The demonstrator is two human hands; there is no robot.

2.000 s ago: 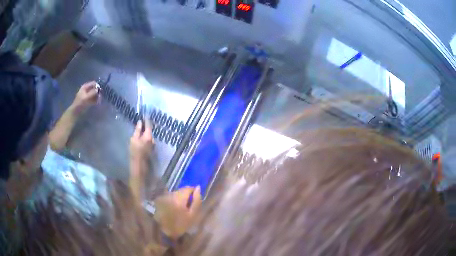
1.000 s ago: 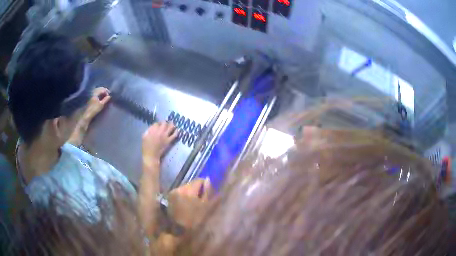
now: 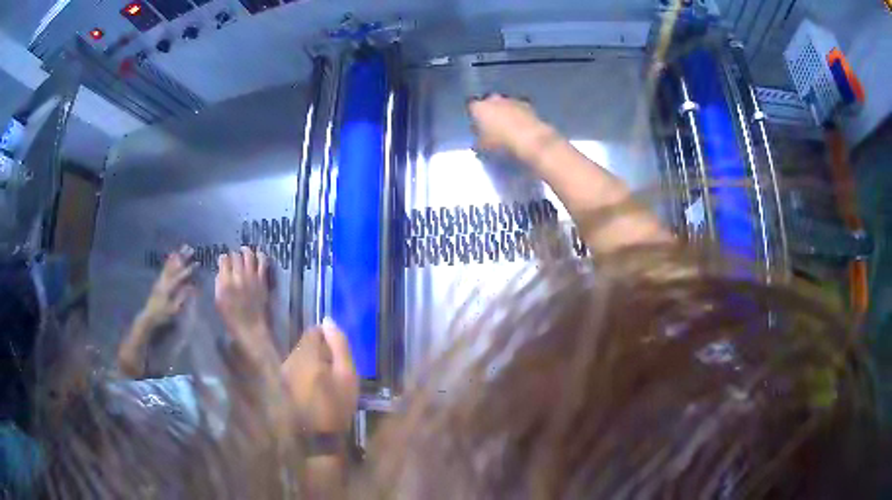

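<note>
Small dark link-shaped parts (image 3: pixel 469 234) lie in two long rows on the silver machine bed (image 3: pixel 450 342). The rows pass under a blue roller (image 3: pixel 358 195) and continue on both sides. My left hand (image 3: pixel 328 376), with a dark band at the wrist, is at the roller's near end, fingers bent. Whether it holds anything is unclear. My right hand (image 3: pixel 504 127) is over the bed's far part, above the rows, with fingers curled and blurred. Its fingertips do not show clearly. Brown hair hides the lower right and part of the rows.
A second person's hands (image 3: pixel 210 283) rest on the left end of the rows. Chrome rods flank the roller. Another blue roller (image 3: pixel 719 166) stands at right, beside an orange post (image 3: pixel 843 210). The control panel (image 3: pixel 181 44) is at upper left.
The view has swung right, bringing the second roller into view. My right hand now shows over the bed. The second person's hands are closer together on the rows. My left hand stays by the roller.
</note>
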